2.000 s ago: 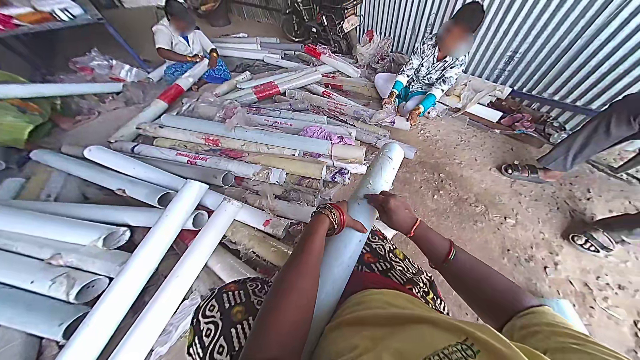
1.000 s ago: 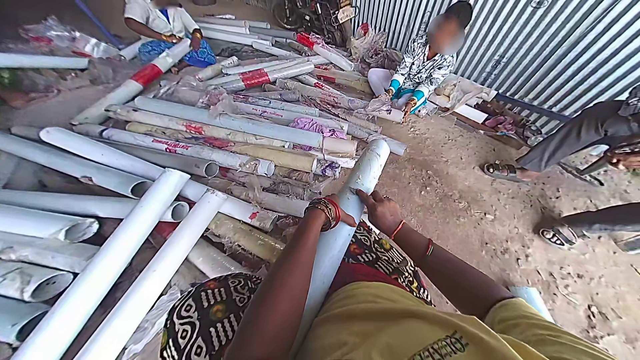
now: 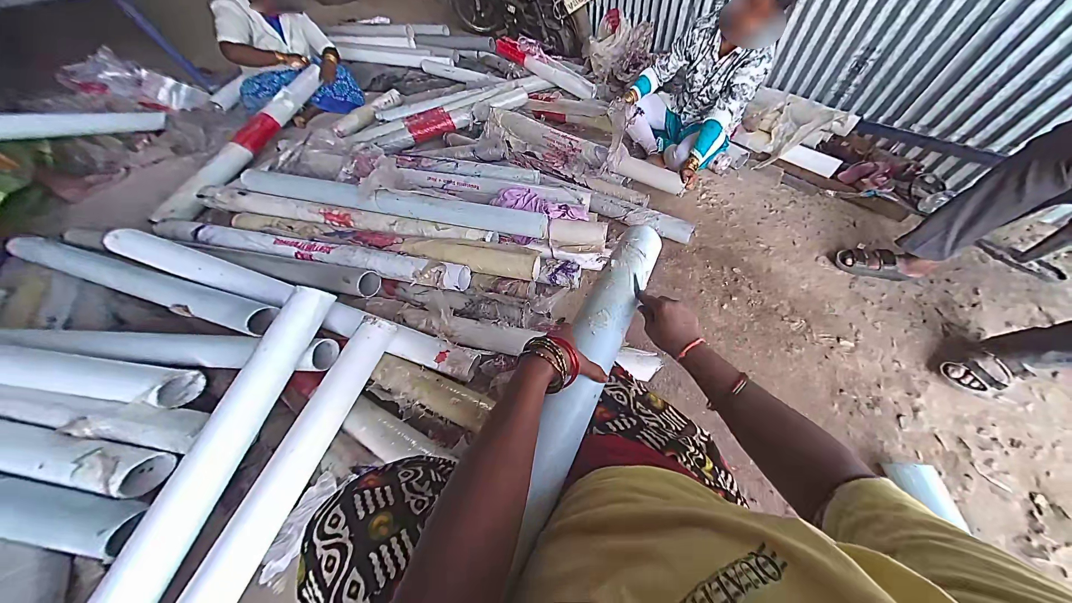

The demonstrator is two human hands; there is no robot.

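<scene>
A pale blue-grey tube (image 3: 599, 322) slants up from my lap, its far end pointing away from me. My left hand (image 3: 579, 358), with bangles at the wrist, is wrapped around its middle. Nearer the far end, my right hand (image 3: 667, 324) is closed on what looks like a small dark tool (image 3: 639, 291), whose tip touches the tube's right side. The tool is mostly hidden by my fingers. The tube's surface has rough, scuffed patches there. Its near end is hidden by my arm and shirt.
Many loose tubes (image 3: 226, 435), some with torn plastic wrap, cover the floor to my left and ahead. Two seated people (image 3: 280, 50) (image 3: 699, 92) handle tubes farther off. A person's sandalled feet (image 3: 871, 261) are at right. Another tube (image 3: 925, 494) lies beside my right arm.
</scene>
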